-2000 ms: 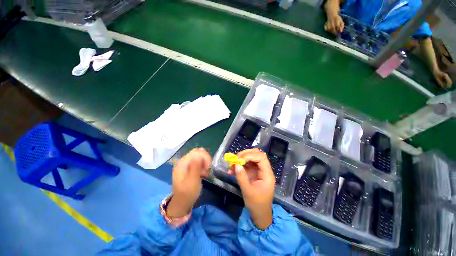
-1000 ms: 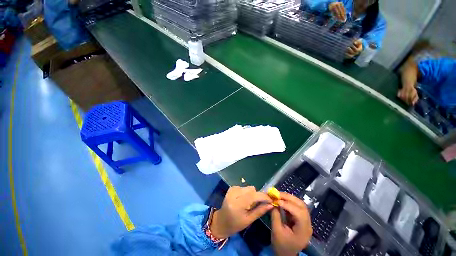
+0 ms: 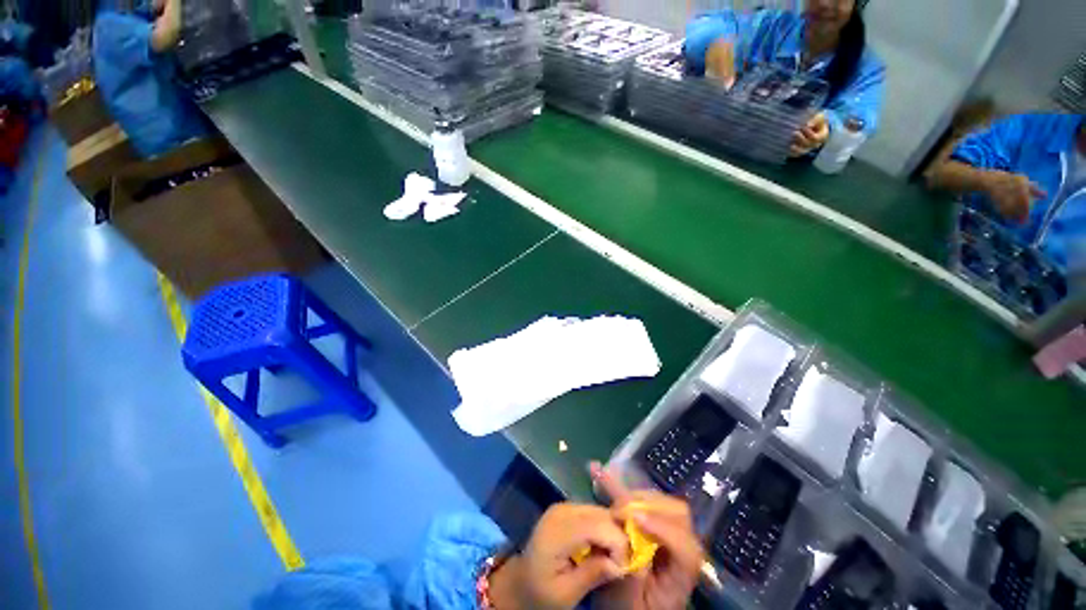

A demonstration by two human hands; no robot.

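My left hand [image 3: 557, 555], with a reddish bracelet at the wrist, and my right hand [image 3: 662, 551] meet at the bottom centre, both pinching yellow finger cots [image 3: 641, 539]. How the cots sit on the fingers is partly hidden. A clear blister tray [image 3: 762, 312] lies just right of my hands, its near-left edge partly behind the right hand. Its far row holds white sleeved phones [image 3: 824, 417] and a bare black phone at the right end. Its near row holds black keypad phones [image 3: 759, 517]. White sleeves [image 3: 554, 367] lie fanned to the tray's left.
A white bottle [image 3: 450, 155] stands by crumpled white pieces [image 3: 424, 199]. Stacked blister trays [image 3: 447, 66] stand beyond. A green belt [image 3: 667, 197] runs behind the bench. A blue stool [image 3: 276, 346] and cartons [image 3: 214, 221] stand left. People in blue smocks [image 3: 881, 89] sit across the belt.
My view has swung left since the first frame. My hands have moved lower in the picture and the yellow cots look more spread out between them. The phones and sleeves stay in place.
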